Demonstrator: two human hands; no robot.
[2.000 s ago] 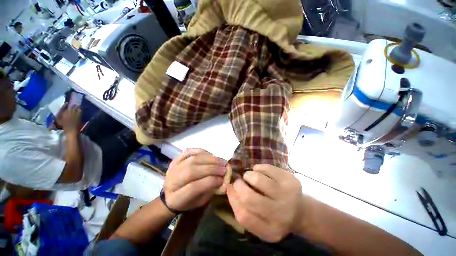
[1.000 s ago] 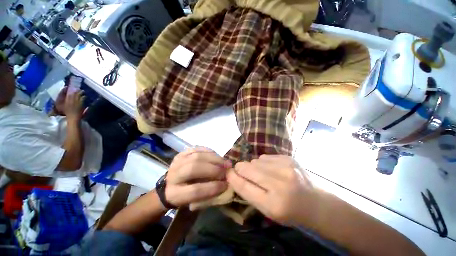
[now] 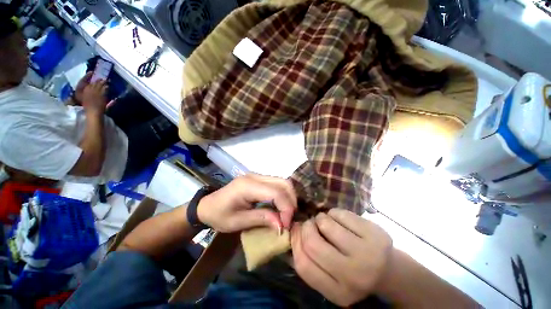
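Note:
The tan jacket (image 3: 202,66) lies with its plaid lining (image 3: 278,66) facing up, a white label (image 3: 248,52) on it. A plaid sleeve lining (image 3: 347,142) runs down to the table's front edge. My left hand (image 3: 251,202) pinches the tan sleeve end (image 3: 264,246) between thumb and fingers. My right hand (image 3: 341,256) grips the fabric close beside it, fingers curled, where plaid meets tan. The exact seam under my fingers is hidden.
The white sewing machine head (image 3: 513,136) stands at right. Black snips (image 3: 521,282) lie at the lower right. Scissors (image 3: 149,63) lie on the table at upper left. A seated person (image 3: 54,136) holds a phone at left. A cardboard box (image 3: 202,268) and blue basket (image 3: 63,232) are below.
The view has shifted, so the jacket and machine sit further right. My fingers have moved on the sleeve end, and its tan flap now hangs below my left thumb.

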